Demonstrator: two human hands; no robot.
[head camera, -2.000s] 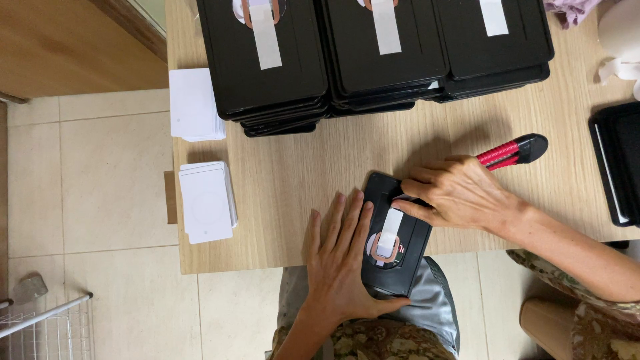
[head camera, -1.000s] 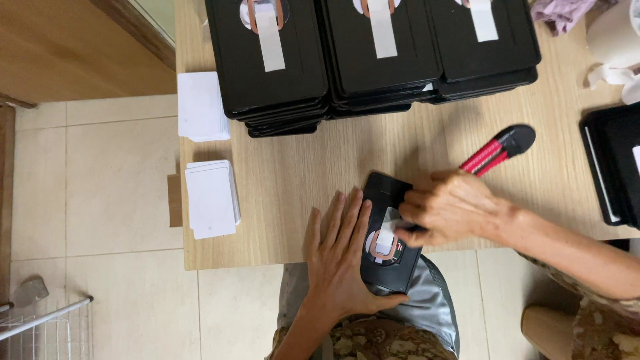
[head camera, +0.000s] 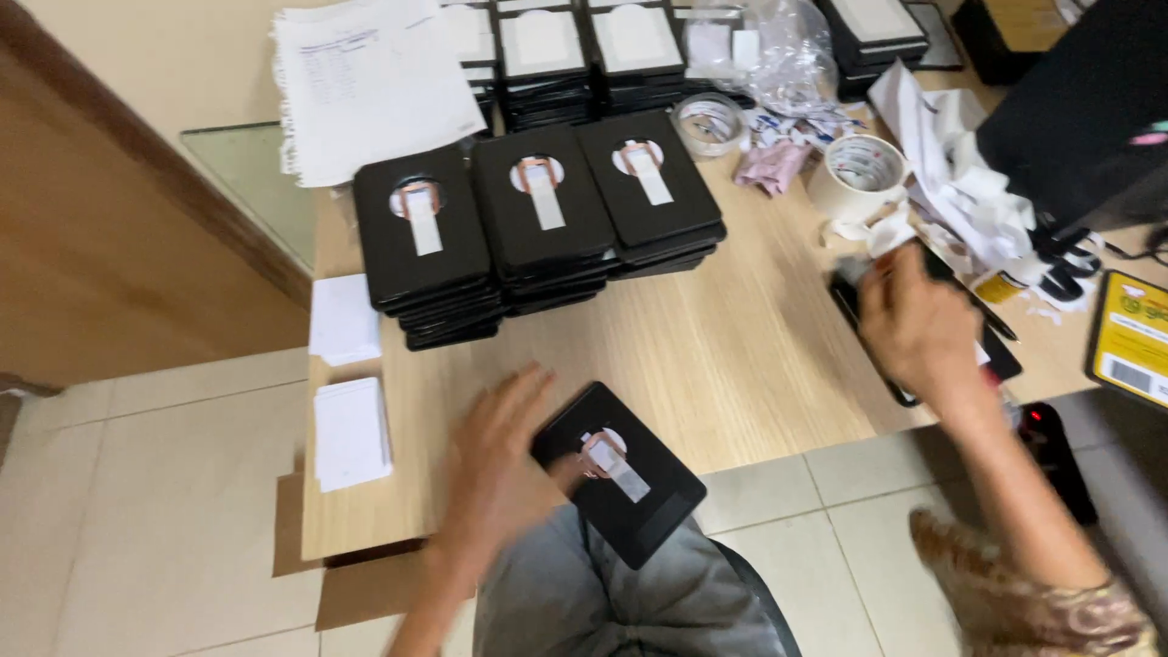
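Note:
A black rectangular plastic panel (head camera: 652, 516) lies tilted over the table's front edge, with a copper coil and a strip of white tape (head camera: 630, 478) on it. My left hand (head camera: 502, 456), blurred, is at the panel's left side with fingers spread; whether the thumb touches it cannot be told. On the right, my right hand (head camera: 922, 319) is blurred over a black tray (head camera: 903, 394), near the roll of white tape (head camera: 858, 169); what its fingers hold is unclear. A red thing shows partly behind the right wrist.
Stacked black panels (head camera: 424, 265) with coils and tape stand at the back left. White cards (head camera: 351, 433) lie by the left edge. A clear tape roll (head camera: 707, 126), a crumpled pink scrap (head camera: 774, 167), paper strips (head camera: 958, 173), a pen (head camera: 990, 315) and a yellow-labelled box (head camera: 1131, 338) are right.
The right hand has left the panel and moved right to the black tray. The left hand has lifted from lying flat on the panel. The view has shifted to show more of the table.

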